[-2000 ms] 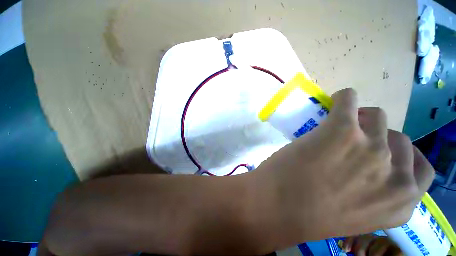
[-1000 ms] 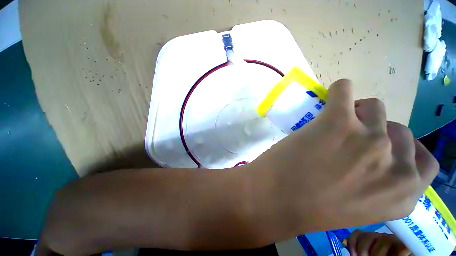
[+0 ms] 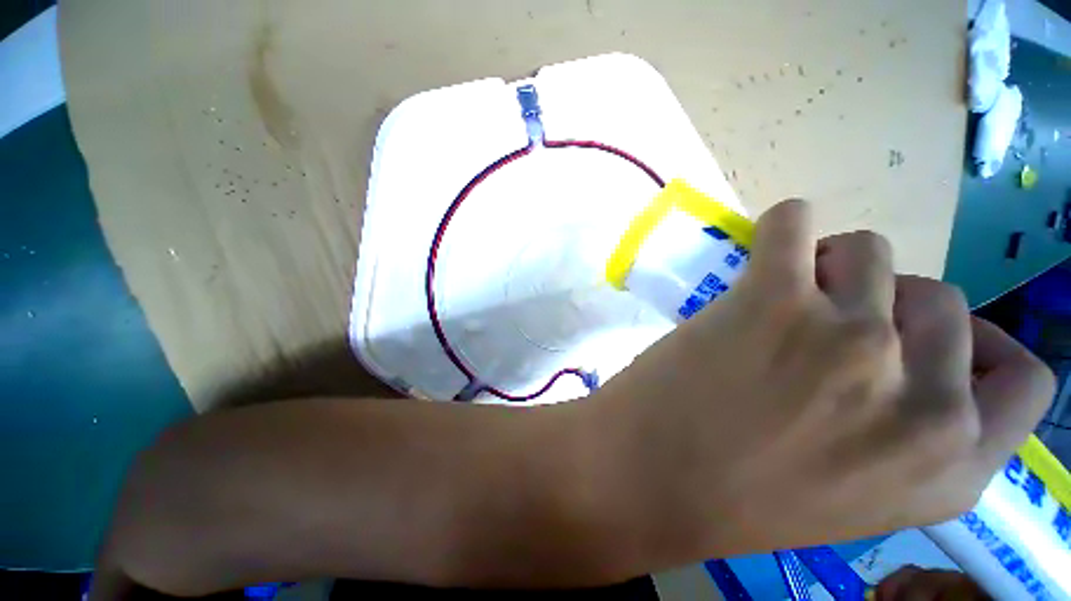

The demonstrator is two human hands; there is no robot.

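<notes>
A white rounded panel (image 3: 482,223) lies in front of me. A dark-red wire (image 3: 432,276) forms a large loop on it, with a wavy lower end and grey-blue tabs at top and bottom. My left hand (image 3: 822,364) reaches across from the left, its fingers closed around the caulking gun's white cartridge (image 3: 699,264). The gun's yellow front ring (image 3: 622,252) is over the panel's right part. The nozzle cannot be made out against the glare. My right hand (image 3: 934,585) is small and cut off at the bottom edge, its fingers curled beside a bit of yellow under the gun's rear.
A stained cardboard sheet (image 3: 153,235) lies under the panel, on a green surface (image 3: 53,352). Crumpled white lumps (image 3: 990,59) and small dark pieces lie at the right. Blue and white items (image 3: 810,573) show at the bottom edge.
The yellow ring and my left hand have shifted only slightly against the panel. The wire's wavy end shows more fully than a second ago. Less of my right hand shows at the bottom edge.
</notes>
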